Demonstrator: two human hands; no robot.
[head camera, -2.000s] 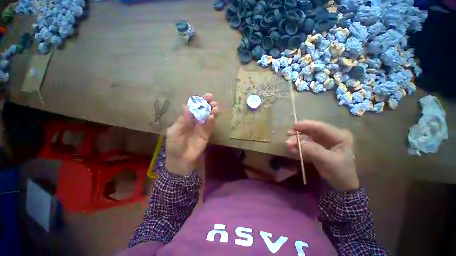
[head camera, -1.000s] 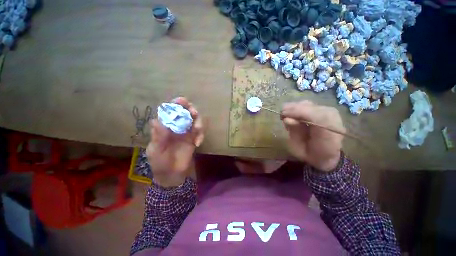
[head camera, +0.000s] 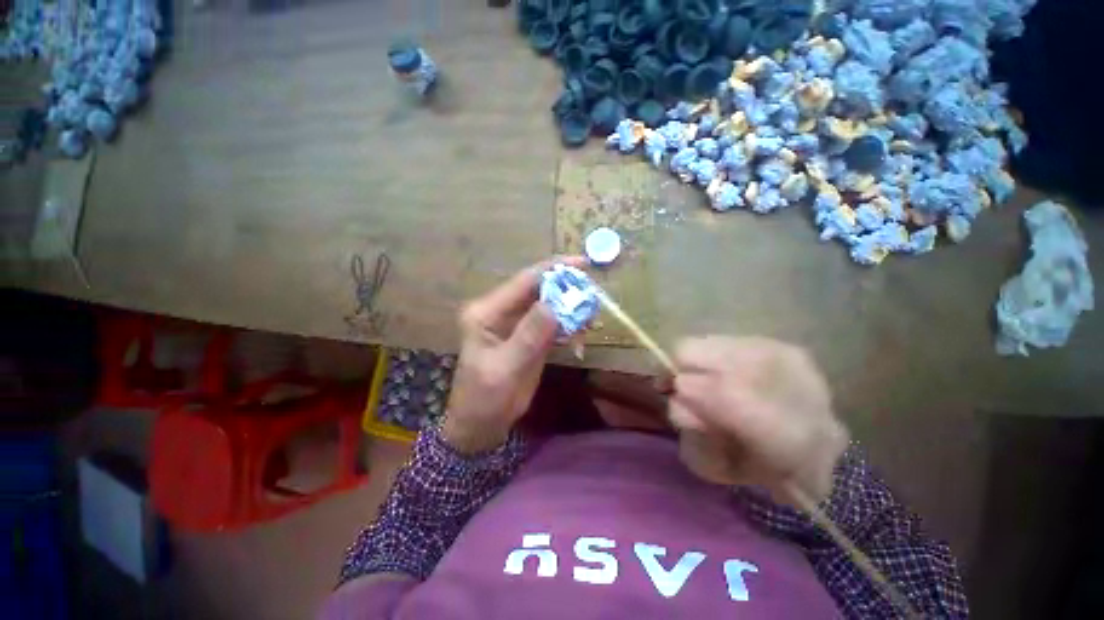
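My left hand holds a pale blue-white ruffled piece between thumb and fingers, over the near edge of the cardboard pad. My right hand grips a thin tan stick; its tip is at the right side of the ruffled piece, and whether they touch is hard to tell. The stick's rear end runs down past my right sleeve. A small white glue cap stands on the stained cardboard pad, just beyond the piece.
Dark cups and ruffled pieces are heaped at the back right. A glued assembly stands at back left, small pliers near the edge, crumpled white plastic at right. A yellow-rimmed tray and red stools are below.
My left hand has moved right with the ruffled piece, close to the cap. My right hand has lifted the stick tip from the cap and brought it to the piece.
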